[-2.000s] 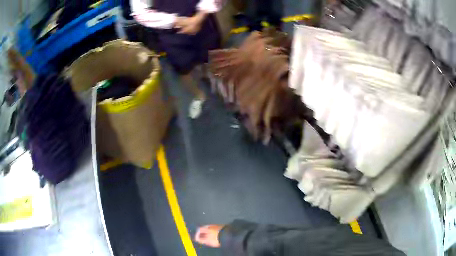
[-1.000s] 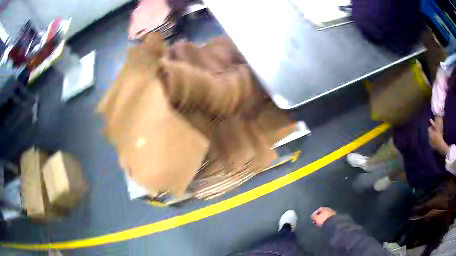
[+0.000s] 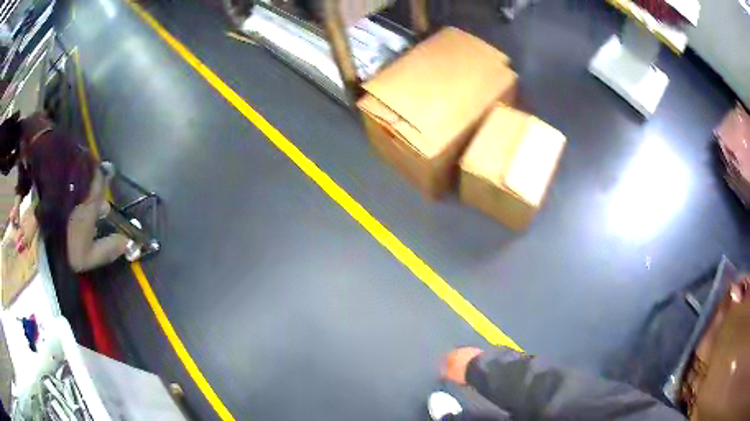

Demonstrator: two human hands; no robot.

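My right hand (image 3: 460, 364) is small and blurred at the bottom, its dark sleeve coming in from the lower right. No held object shows, and I cannot tell how its fingers are set. My left hand is out of the picture. A large closed cardboard carton (image 3: 440, 90) stands on the floor at the upper middle. A smaller carton (image 3: 514, 164) stands close beside it to the right. Reddish-brown panels (image 3: 728, 370) are cut off at the lower right edge, beside a dark metal frame.
Yellow lines (image 3: 329, 187) cross the grey floor. A person in dark clothes sits at a bench at left, near a metal-legged frame (image 3: 136, 218). A tub of pale strips (image 3: 53, 399) is lower left. A white base (image 3: 629, 76) and pinkish stack (image 3: 734, 152) are at right.
My view has swung left, away from the metal table and standing person. The cartons now appear larger at upper middle, and the brown panels are at the right edge. My right hand stays low in view.
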